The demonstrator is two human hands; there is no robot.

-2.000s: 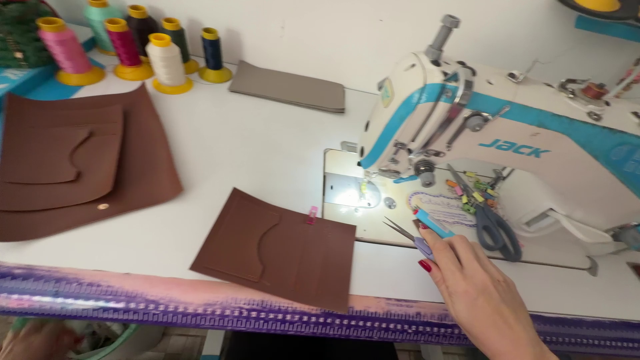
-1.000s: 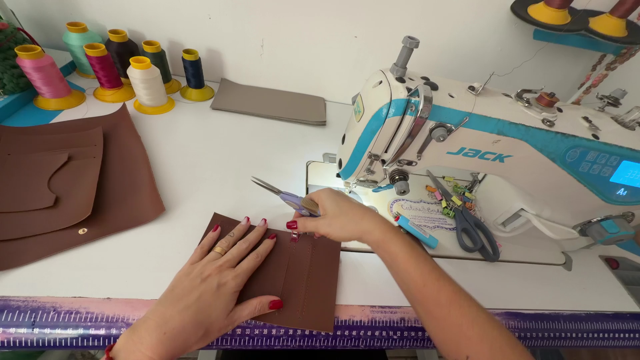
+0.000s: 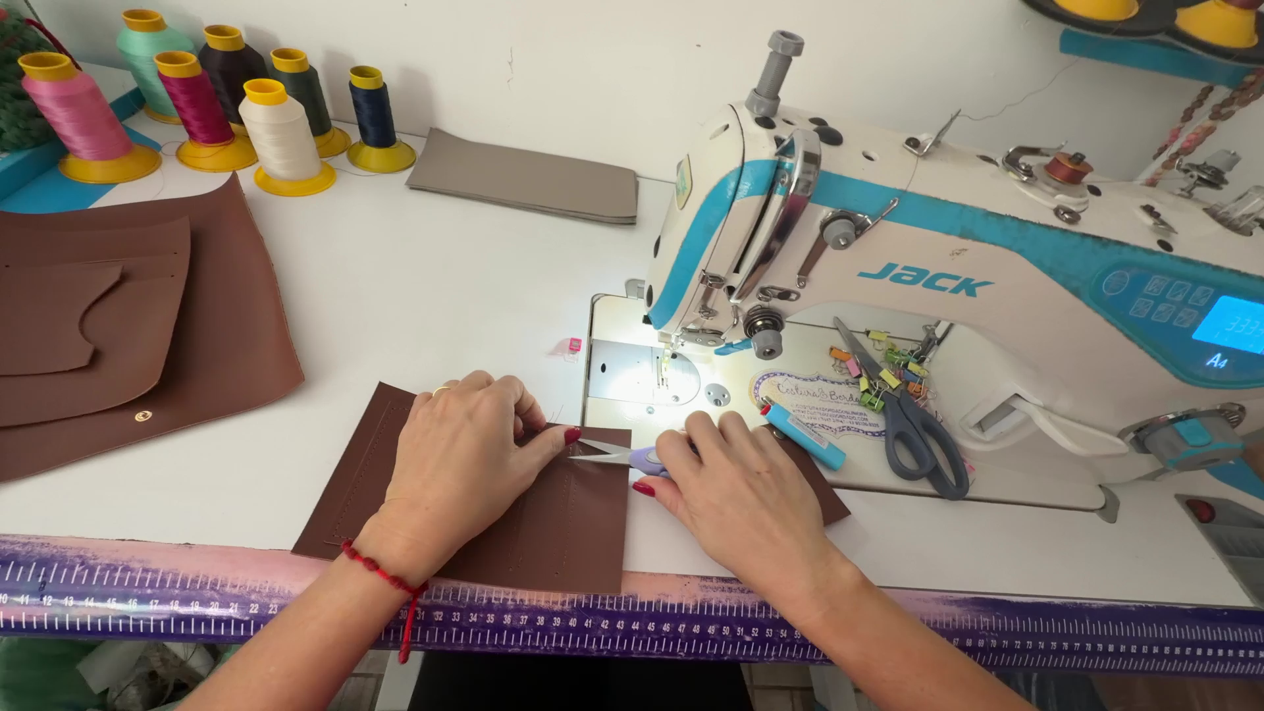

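A brown leather-like panel [image 3: 538, 528] with lines of stitching lies flat near the table's front edge. My left hand [image 3: 464, 459] rests over its upper part, thumb and index finger pinched at the top edge beside fine loose threads. My right hand [image 3: 746, 479] holds small purple-handled thread scissors [image 3: 617, 456], whose tips point left, close to my left thumb. Another brown piece [image 3: 815, 479] shows partly from under my right hand. A pink clip [image 3: 574, 346] lies on the white table, just left of the needle plate.
A Jack sewing machine [image 3: 928, 247] stands at the right, with gray-handled scissors [image 3: 918, 444], small colored clips [image 3: 889, 365] and a blue lighter [image 3: 805, 434] on its bed. Thread cones [image 3: 286, 138], a folded gray piece [image 3: 523, 178] and more brown pieces [image 3: 227, 326] lie left and behind. A measuring tape [image 3: 494, 617] lines the front edge.
The pink clip, earlier on the panel's top edge, now lies on the table. A separate brown piece now shows under my right hand. The scissors have moved right and down, to the panel's top edge.
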